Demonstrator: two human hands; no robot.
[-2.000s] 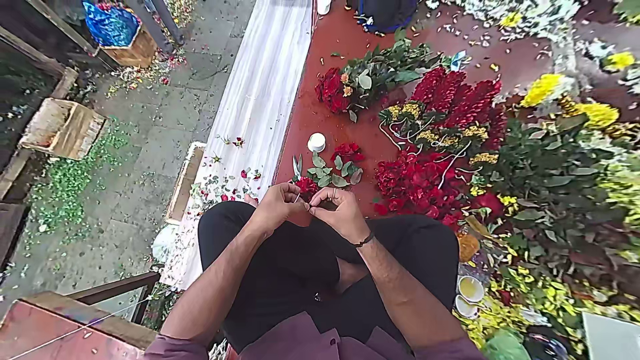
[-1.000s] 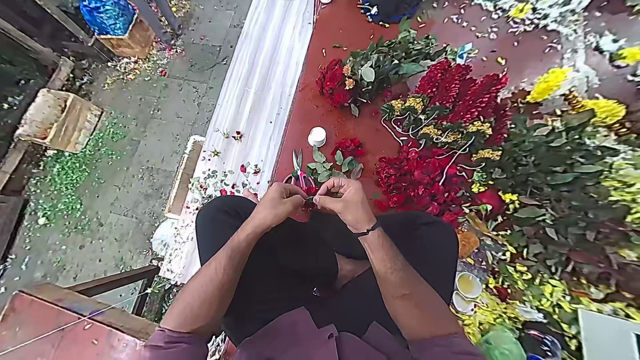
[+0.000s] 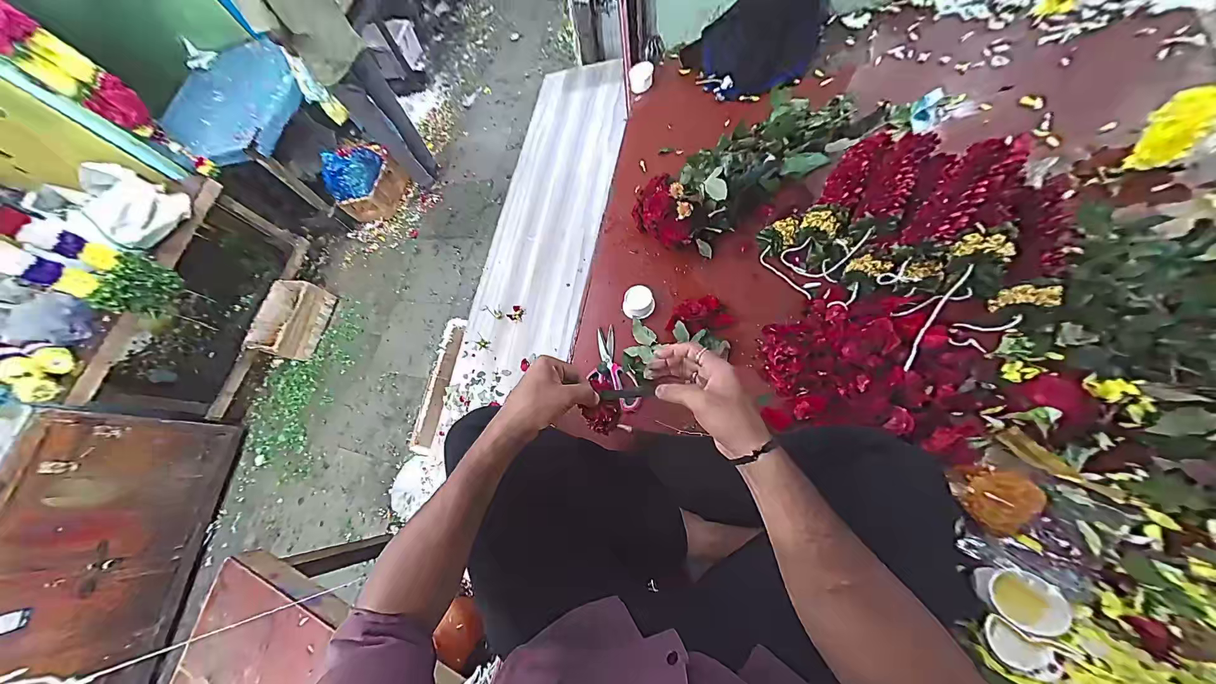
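Observation:
Above my lap, my left hand (image 3: 546, 397) pinches a small dark red flower (image 3: 600, 416) that hangs below its fingertips. A thin dark strand or stem runs from it to my right hand (image 3: 705, 389), whose thumb and fingers close on the other end. Scissors (image 3: 608, 359) with pink handles lie just beyond, partly hidden by the hands. A white spool (image 3: 638, 302) stands on the red surface past them. Red blooms with green leaves (image 3: 701, 313) lie beside the spool. To the right are loose red roses (image 3: 855, 366) and red petal garlands (image 3: 921, 190) with white cords.
A white striped board (image 3: 546, 209) runs along the left edge of the red surface (image 3: 665, 138). Leafy stems (image 3: 1140, 294) cover the right side. Two small bowls (image 3: 1031, 603) sit by my right knee. At upper left, a person's legs (image 3: 385, 104) stand near a basket with blue plastic (image 3: 351, 171).
My hands have drawn apart sideways, with the strand now stretched between them; earlier their fingertips were close together. A person's legs now show at the upper left. The view has shifted.

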